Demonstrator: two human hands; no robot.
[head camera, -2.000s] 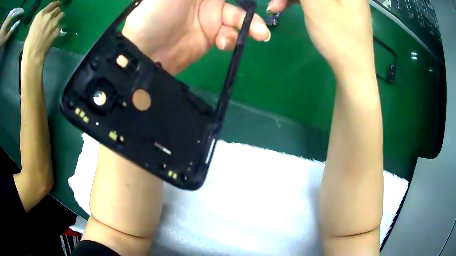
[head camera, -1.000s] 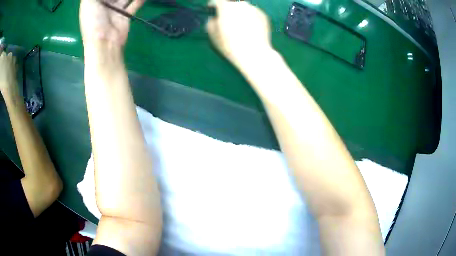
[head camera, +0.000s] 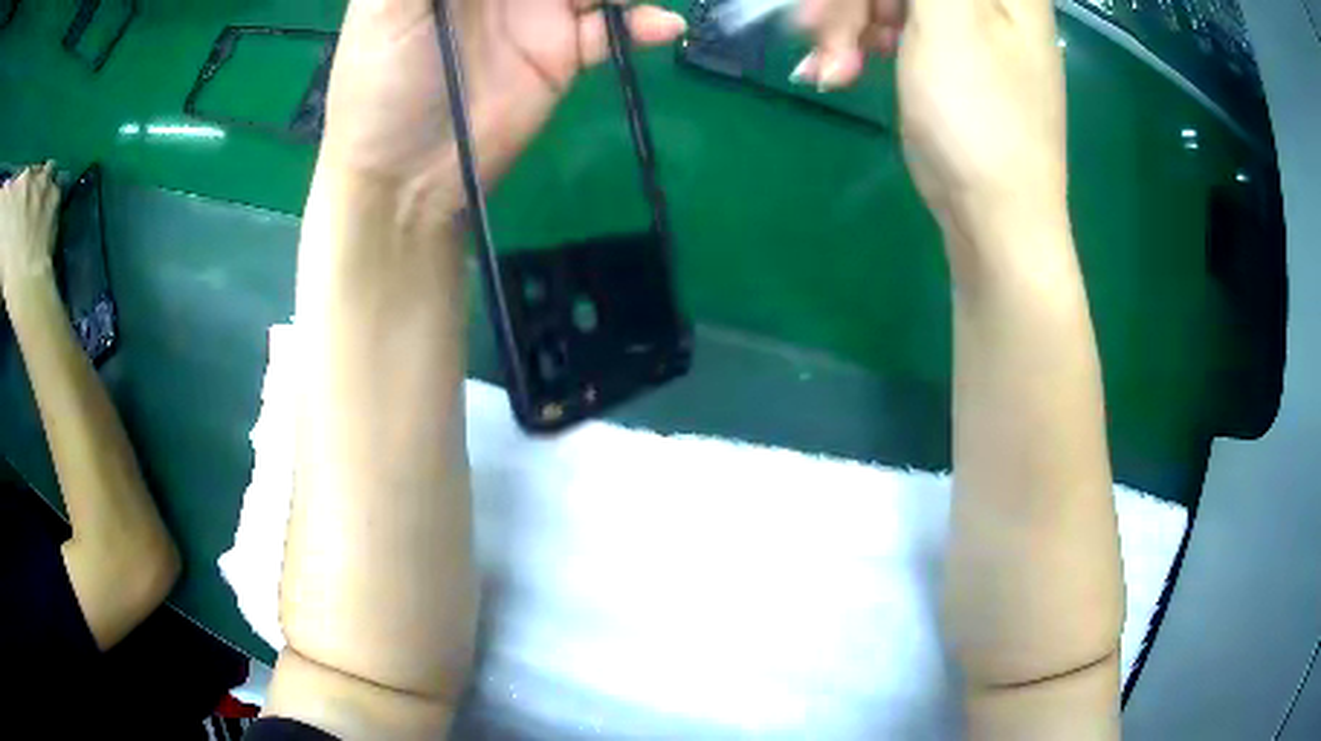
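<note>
My left hand (head camera: 493, 87) holds a black phone middle frame (head camera: 601, 326) by its upper part, which runs out of the picture's top edge. The frame hangs tilted over the mat strip, its solid panel with camera holes at the lower end. My right hand (head camera: 884, 36) is at the top edge, blurred and partly cut off. A pale blurred thing shows beside its fingertips; whether the hand holds it I cannot tell. A white cloth (head camera: 724, 565) lies under my forearms.
Another frame (head camera: 724, 44) lies on the green bench beside my right hand, partly hidden. More frames lie at the upper left (head camera: 203, 73). Another person's hand (head camera: 29, 225) is at the far left by a frame (head camera: 99, 319). Grey machine housing (head camera: 1260, 579) stands at the right.
The frame in my left hand now hangs with its panel towards me. My right hand has moved right, away from it. Frames on the bench show in different places.
</note>
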